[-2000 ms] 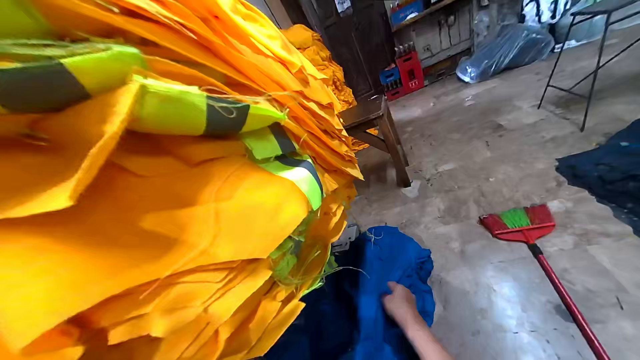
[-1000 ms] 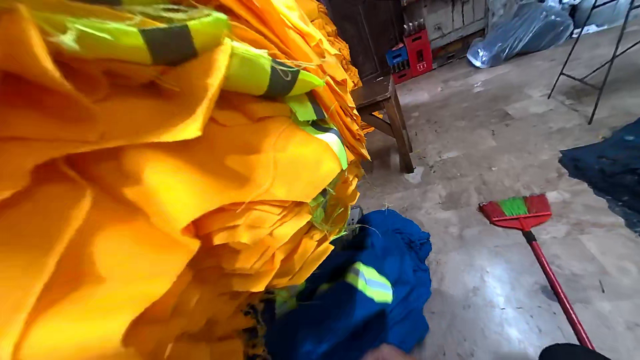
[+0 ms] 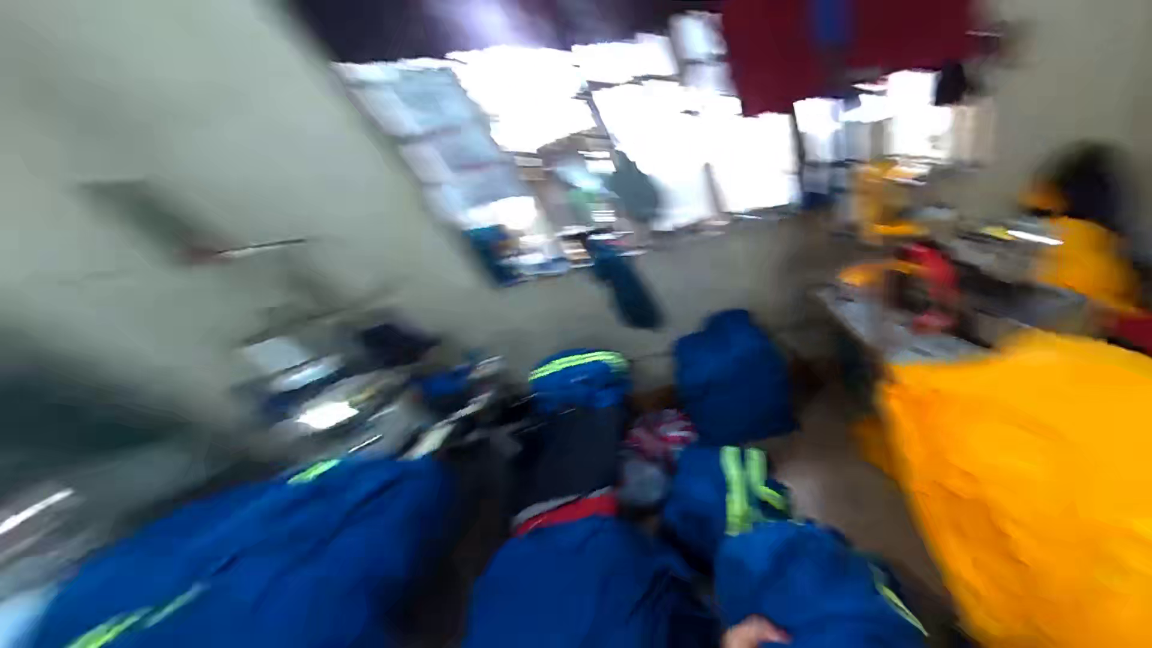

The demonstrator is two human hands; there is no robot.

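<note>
At the bottom edge, right of centre, part of my right hand [image 3: 754,632] shows, blurred, against a bunched blue garment [image 3: 801,580] with reflective yellow-green trim; it appears to grip the cloth. My left hand is out of view. Just behind lies another blue piece [image 3: 697,504] with two yellow-green stripes. Blue cloth [image 3: 576,585] fills the bottom centre, below a red and white band. A large blue garment [image 3: 297,540] with yellow-green strips spreads at the lower left. A big heap of orange fabric [image 3: 1035,486] stands at the right.
Farther off are a dark blue bundle [image 3: 733,373] and a striped blue one [image 3: 578,378]. A worktable [image 3: 864,324] with orange cloth stands at the right, with a person [image 3: 1089,243] beside it. Blurred clutter [image 3: 333,387] lies left. Bright windows [image 3: 702,144] are behind, and brown floor [image 3: 837,486] shows between.
The view has swung widely from the tiled floor and broom to the windows and blue garments. The orange fabric, at the left before, is now at the right.
</note>
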